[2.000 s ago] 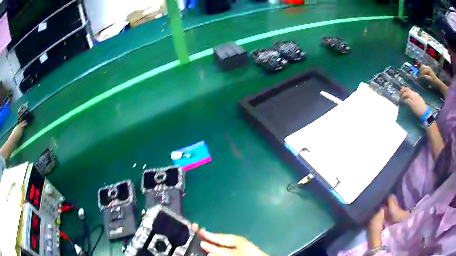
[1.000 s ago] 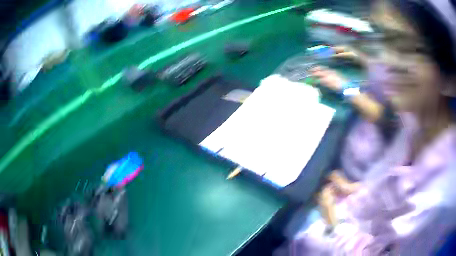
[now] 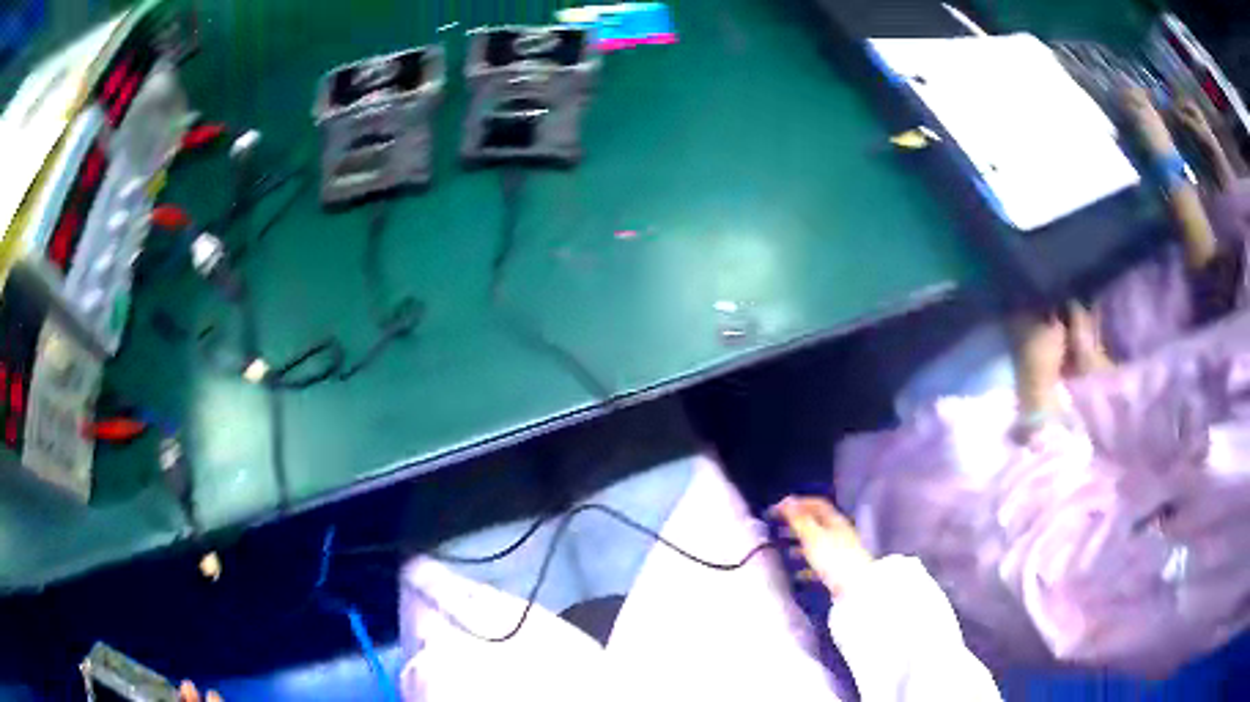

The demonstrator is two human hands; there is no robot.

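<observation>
Two camera units, the left one (image 3: 377, 126) and the right one (image 3: 525, 96), lie on the green mat with black cables running from their lower ends. At the bottom left edge, a third unit (image 3: 126, 678) is mostly cut off. Fingertips of my left hand (image 3: 196, 693) show at its right side; the rest of the hand is out of view. My right hand (image 3: 820, 538) is below the bench edge, its fingers closed around a thin black cable (image 3: 644, 525) that loops over my lap.
Cream power supplies (image 3: 124, 206) with red digits and clip leads stand at left. A cyan-and-magenta card (image 3: 624, 25) lies at the top. A clipboard with white paper (image 3: 1008, 117) rests on a black tray (image 3: 1083, 261) at right, beside a neighbouring person in pink (image 3: 1069, 507).
My view has swung right, then down to the bench edge and my lap. The held unit is now low at the left, and my right hand is off it and on the cable.
</observation>
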